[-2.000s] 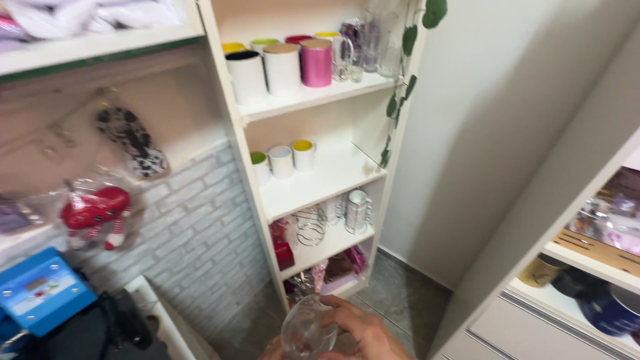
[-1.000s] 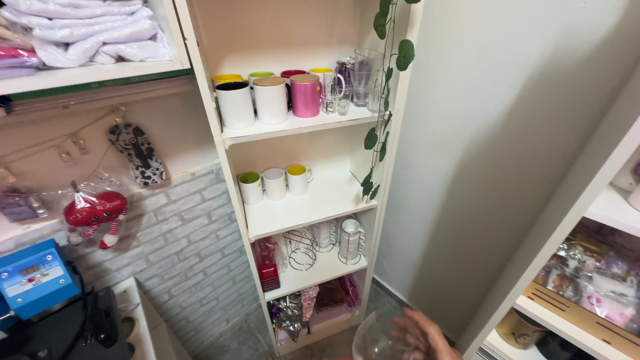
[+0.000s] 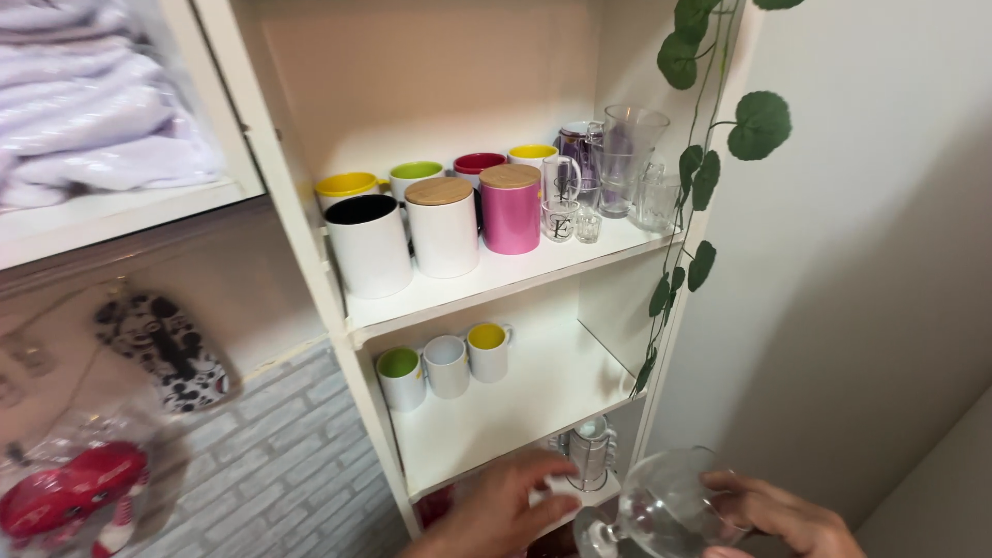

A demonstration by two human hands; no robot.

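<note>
My right hand (image 3: 775, 515) holds a clear stemmed glass (image 3: 670, 500) by its bowl, at the lower right; the glass lies tilted, its foot pointing left. My left hand (image 3: 515, 500) is just left of the foot, fingers apart and holding nothing. Behind both hands stands a white shelf unit. On its middle shelf (image 3: 542, 395) are a green-lined mug (image 3: 401, 380), a white mug (image 3: 446, 368) and a yellow-lined mug (image 3: 488, 353). Part of the lower shelf is hidden by my hands.
The upper shelf (image 3: 465, 287) holds several mugs, a pink canister (image 3: 510, 213) with a wooden lid, and clear glassware (image 3: 620, 167). A leafy vine (image 3: 701, 182) hangs along the unit's right edge. Folded white textiles (image 3: 93, 108) lie upper left. A wrapped red toy (image 3: 74, 488) hangs lower left.
My left hand has come into view beside the glass. The glass, upright a second ago as far as its blur shows, is now seen tilted. The view has moved closer to the shelves.
</note>
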